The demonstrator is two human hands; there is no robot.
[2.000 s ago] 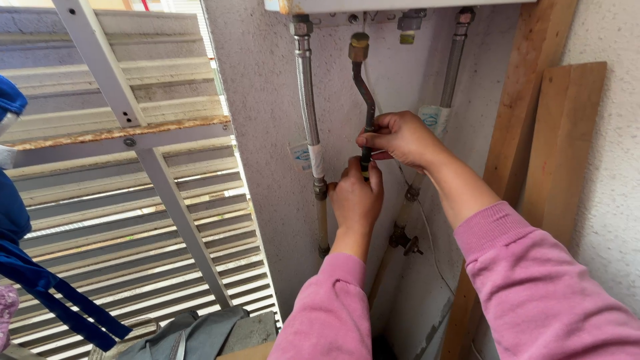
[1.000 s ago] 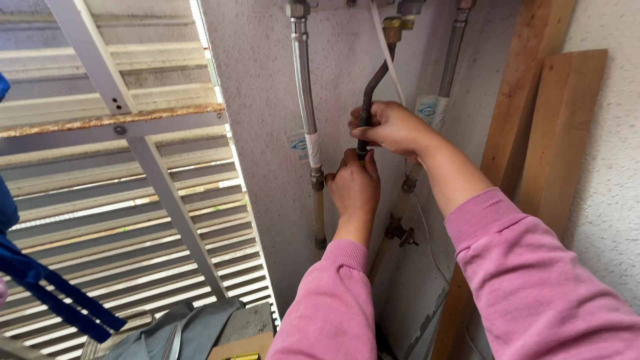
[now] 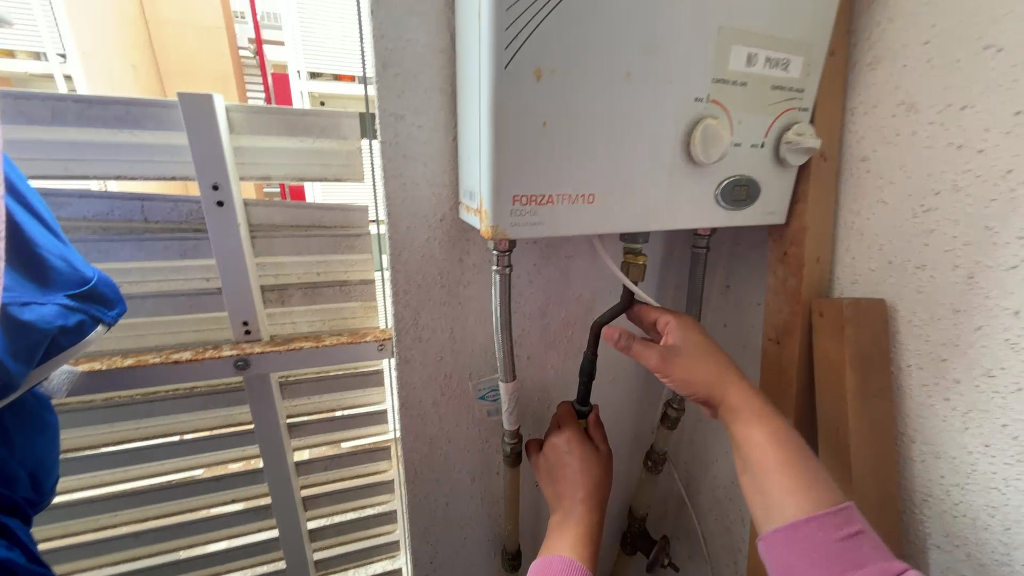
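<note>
A white wall-mounted gas water heater [image 3: 624, 128] fills the upper middle. Below it, a dark bent pipe [image 3: 598, 332] runs down from a brass nut [image 3: 634, 268] under the heater. My left hand [image 3: 572, 464] grips the pipe's lower end, and its fingers hide the joint there. My right hand [image 3: 680, 352] is beside the pipe's upper bend, thumb and fingers apart; whether a fingertip touches the pipe cannot be told. A thin white cable [image 3: 616, 268] passes just above the right fingers.
A braided steel hose [image 3: 503, 320] hangs on the left, another [image 3: 698, 276] behind my right hand. A valve [image 3: 640, 540] sits low on a pipe. Wooden boards [image 3: 852, 416] stand at right. Louvred metal slats [image 3: 152, 280] and blue fabric [image 3: 48, 296] are at left.
The view has tilted up to show the heater's front. My right hand has moved from the pipe's lower part up to its bend and its grip has loosened. My left hand stays at the lower end.
</note>
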